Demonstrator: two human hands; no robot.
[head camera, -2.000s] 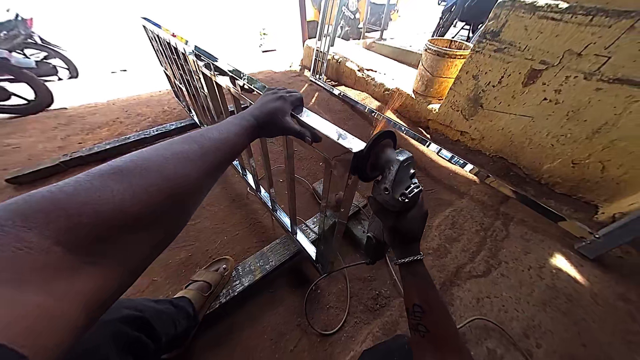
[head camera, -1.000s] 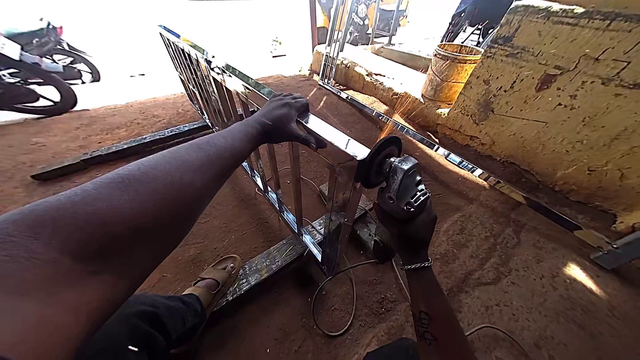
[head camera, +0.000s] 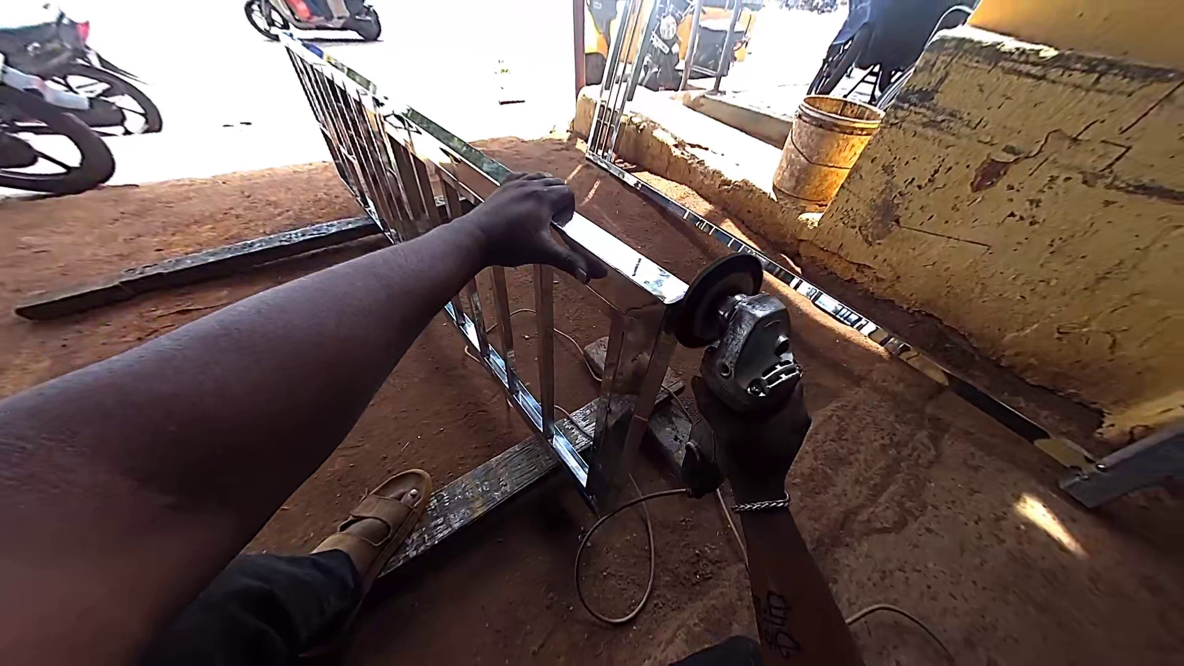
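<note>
A polished metal railing frame (head camera: 629, 264) with upright bars stands on edge, running from near me toward the upper left. My left hand (head camera: 532, 222) grips its top rail, thumb on the near side and fingers over the top. My right hand (head camera: 754, 439) holds an angle grinder (head camera: 754, 356) by its body, just right of the frame's near corner. The grinder's dark disc (head camera: 720, 301) is upright beside the corner of the top rail; whether it touches cannot be told. No sparks show. A cord (head camera: 650, 546) loops below the grinder.
Wooden beams (head camera: 490, 490) lie under and beside the frame on reddish soil, near my sandaled foot. Another long metal frame (head camera: 795, 287) lies along the yellow wall (head camera: 1008, 213). A stained bucket (head camera: 823, 153) stands by the wall. Motorcycles (head camera: 55, 120) are at the upper left.
Sparks that rose from the disc in the earlier frames are gone. Another motorcycle has come into view at the top left. My left hand keeps its hold on the rail.
</note>
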